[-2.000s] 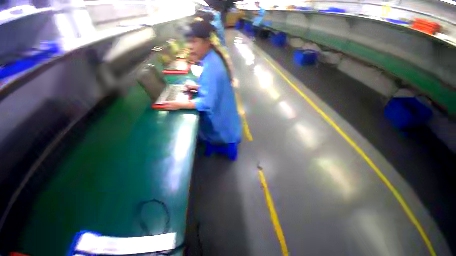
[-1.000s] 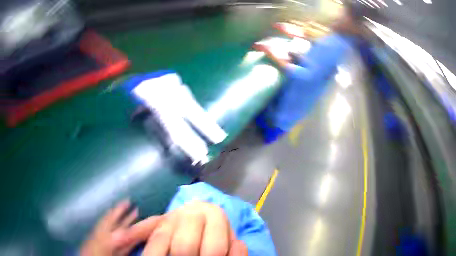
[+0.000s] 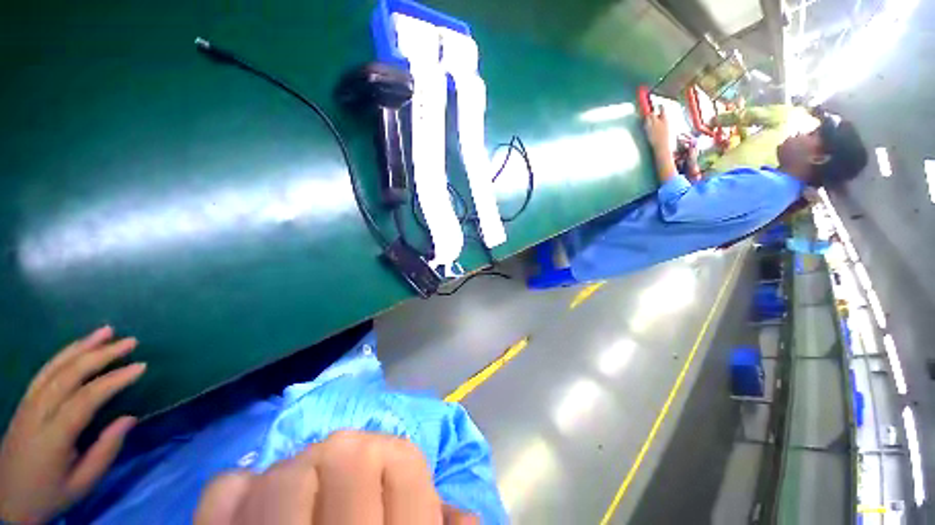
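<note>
My left hand (image 3: 67, 426) is at the lower left, fingers apart and empty, at the bench's front edge. My right hand (image 3: 338, 487) is close to the camera at the bottom edge, knuckles up and fingers curled; its fingertips and anything in them are hidden. A black handheld scanner (image 3: 391, 144) lies on the green bench (image 3: 205, 215) beside two white label strips (image 3: 436, 154). The strips hang from a blue box (image 3: 385, 31). A black cable (image 3: 308, 103) with a bare plug end runs to a small black adapter (image 3: 412, 269) at the bench edge.
A person in a blue smock (image 3: 707, 210) sits further along the bench, hands at a laptop on a red tray (image 3: 645, 102). Another worker is beyond. A grey aisle with yellow lines (image 3: 656, 431) and blue bins (image 3: 747, 372) lies to the right.
The view has swung and tilted; the red tray at the left has left the picture. The scanner and cable now show clearly. My left hand is further left, apart from my right.
</note>
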